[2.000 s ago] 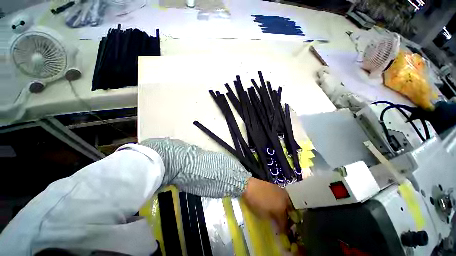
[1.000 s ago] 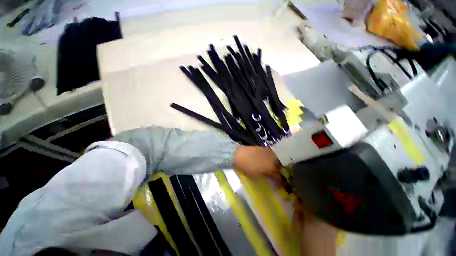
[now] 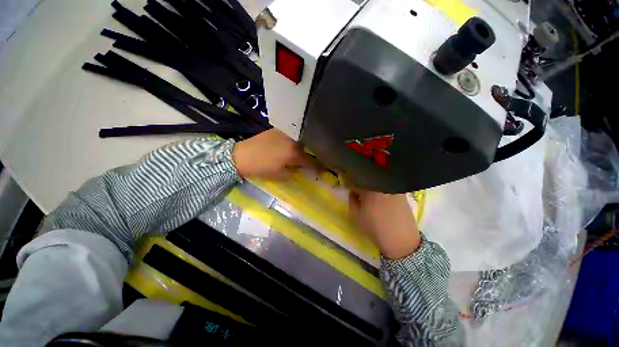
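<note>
The sewing machine's dark grey head with a red badge covers the work spot. My left hand reaches under its left side; its fingertips are partly hidden by the head. My right hand is under the head's lower edge, fingers pointing toward the left hand. What the fingertips hold cannot be made out. A pile of black straps with silver rings lies left of the machine, ring ends nearest my left hand. Loose black straps lie on the plastic and yellow tape in front of me.
The white machine arm box with a red switch stands between the strap pile and the head. A white bag or cloth lies right of the head. Clear plastic with a silvery heap is at lower right, beside a blue bin.
The view has turned and moved closer to the machine, so the fan and far table have left the picture. My right hand and sleeve now show clearly under the head. My left hand remains beside it.
</note>
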